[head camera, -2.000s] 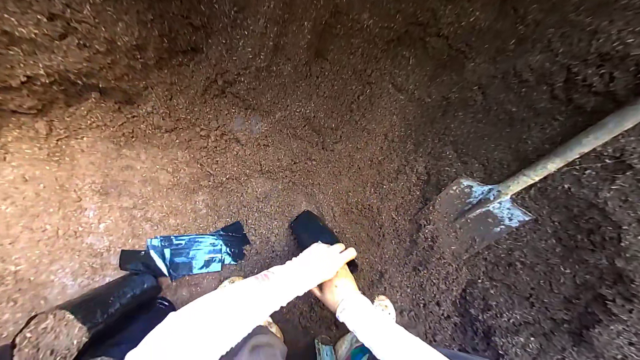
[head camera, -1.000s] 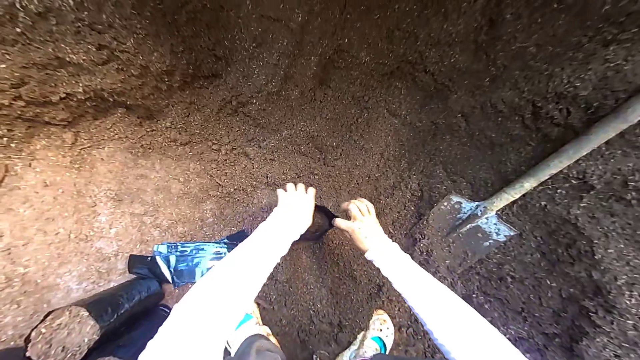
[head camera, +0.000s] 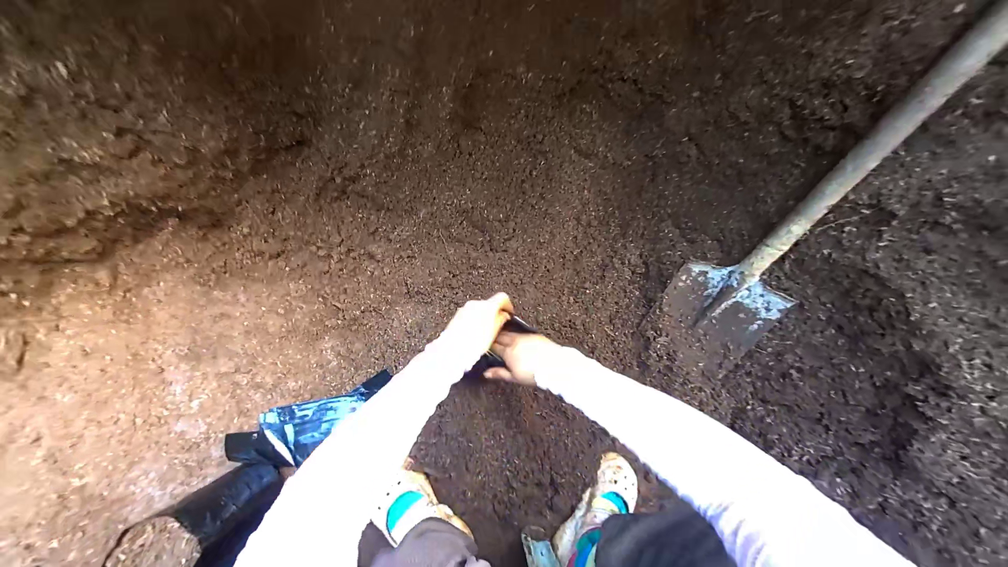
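Low in the middle of the head view, a black plastic bag (head camera: 517, 324) shows in part between my two hands. My left hand (head camera: 479, 321) is closed around its upper left rim. My right hand (head camera: 524, 356) reaches across its near side, thumb apart and fingers partly hidden, so its hold is unclear. Most of the bag is covered by the hands, and its contents are hidden. Loose brown soil (head camera: 512, 441) lies below the hands, between my feet.
A shovel (head camera: 736, 303) rests with its blade in the dark soil at right. At lower left lie a bundle of black plastic bags (head camera: 315, 421) and a soil-filled black bag (head camera: 224, 504). My feet, in dirty shoes (head camera: 618, 476), stand on either side near the bottom edge.
Two seconds ago the black bag lay extended, with both hands at its near end. One second ago the hands were apart at either side of its opening; now they are close together over it.
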